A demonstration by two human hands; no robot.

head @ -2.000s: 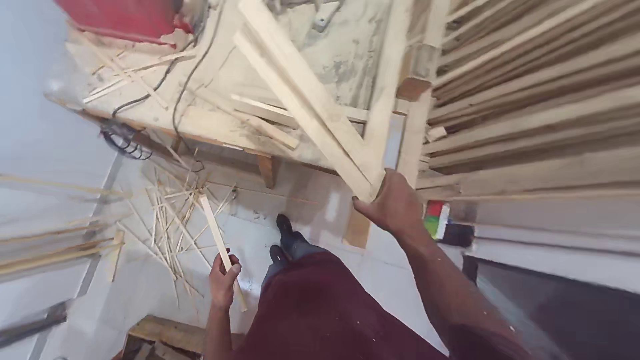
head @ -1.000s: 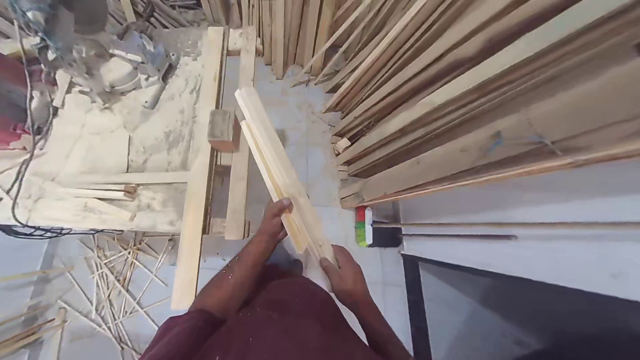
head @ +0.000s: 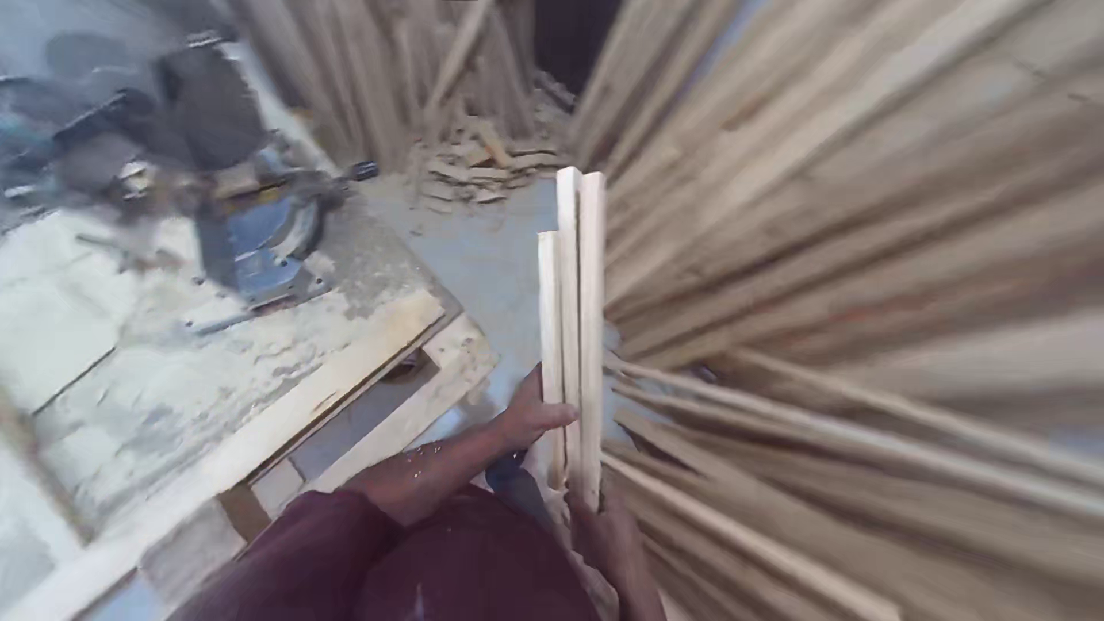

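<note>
Several pale wooden strips [head: 592, 302] stand bundled side by side before me, pointing away from my body. One strip on the left ends lower than the others. My left hand [head: 539, 416] is closed around the bundle's lower part, its thumb lying across the front. Around the bottom ends is my right hand [head: 599, 526], blurred, its fingers partly hidden.
On the left a sawdust-covered workbench [head: 216, 371] with a wooden frame edge carries a miter saw [head: 259, 233]. Long timber boards [head: 819, 259] lean along the right. Wood offcuts [head: 487, 168] lie heaped on the floor ahead, with more boards [head: 362, 78] upright behind.
Two seconds ago my hands were apart, each with wood; one second ago both were on the bundle, as now. The view has swung toward the saw and the stacked timber.
</note>
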